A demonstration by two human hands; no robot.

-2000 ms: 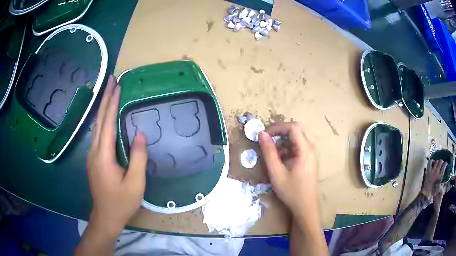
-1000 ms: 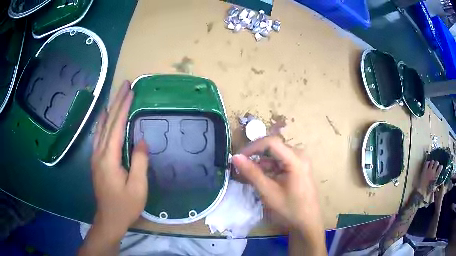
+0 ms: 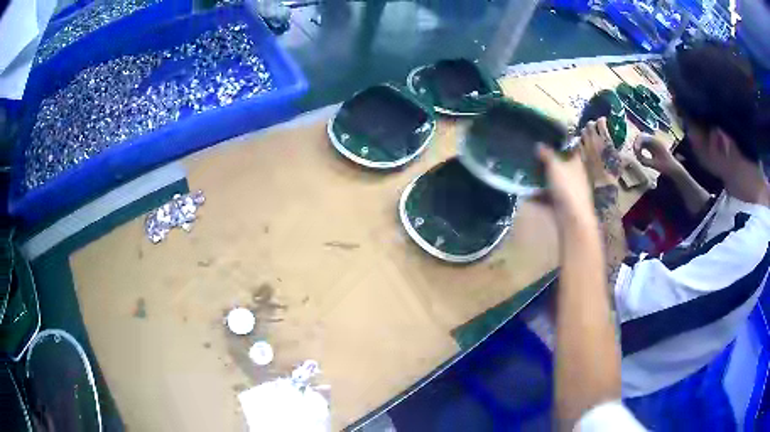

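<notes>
A green case shell (image 3: pixel 513 145) with a white rim is held up at the right by my right hand (image 3: pixel 559 173), which grips its near right edge. It overlaps another shell (image 3: pixel 456 209) lying on the cardboard; whether they touch I cannot tell. The held shell is blurred. My left hand is not in the picture. A white round pot (image 3: pixel 241 321) and a smaller white disc (image 3: pixel 261 353) lie on the stained cardboard. A crumpled white cloth (image 3: pixel 285 407) is at the near edge.
Two more shells lie behind, one nearer (image 3: pixel 382 126), one farther (image 3: pixel 454 86). A blue bin (image 3: pixel 160 126) of silvery parts and a loose metal pile (image 3: pixel 174 216) are at the left. Another shell (image 3: pixel 63 384) is at bottom left. A person (image 3: pixel 701 295) works at the right.
The view has turned right. The shell that was in front of me is gone from there; my right hand now holds a shell at the right. My left hand has left the picture.
</notes>
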